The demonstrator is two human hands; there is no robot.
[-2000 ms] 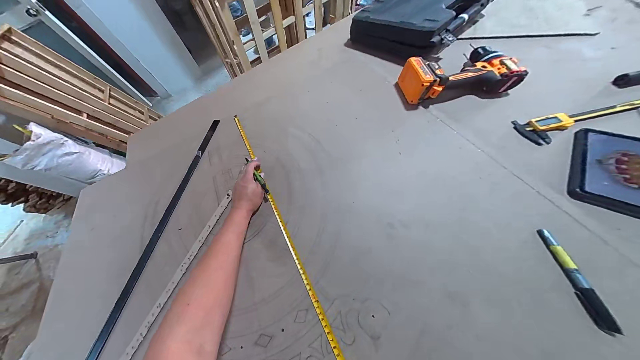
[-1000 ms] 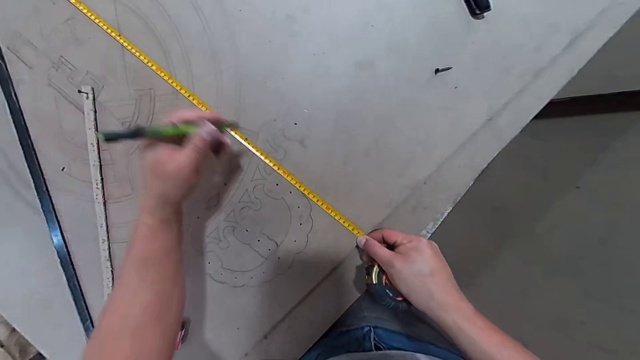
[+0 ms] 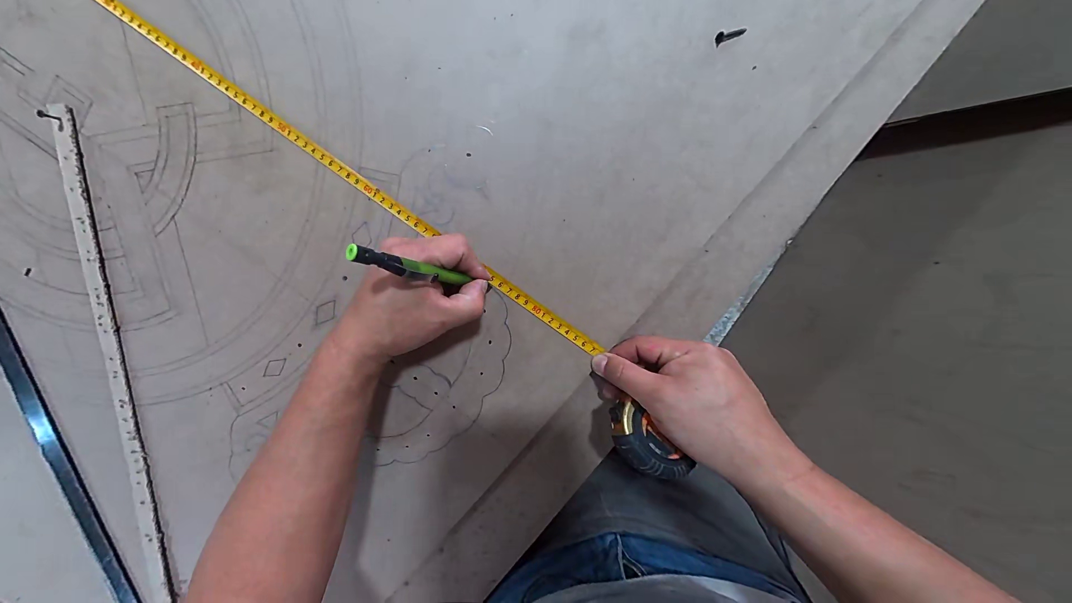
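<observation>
My left hand (image 3: 427,293) grips a green and black mechanical pencil (image 3: 410,266), its tip at the lower edge of the yellow tape blade (image 3: 327,159). The blade runs diagonally from the upper left across the pale board (image 3: 603,193). At its lower right end my right hand (image 3: 678,394) pinches the blade between thumb and fingers. The black and orange tape measure case (image 3: 649,444) hangs just below that hand, at the board's edge. Pencil-drawn circles, diamonds and a scalloped outline cover the board around and under my left hand.
A perforated pale strip (image 3: 105,318) lies on the left, with a nail or screw (image 3: 48,115) at its top. Beside it is a dark metal straightedge (image 3: 54,444). A black screw (image 3: 730,36) lies at the upper right. The board's edge runs diagonally on the right.
The view has swung down to the board's near edge. Since a second ago, my left hand has moved right and down, bringing the pencil to the tape. My right hand stays on the blade near the case.
</observation>
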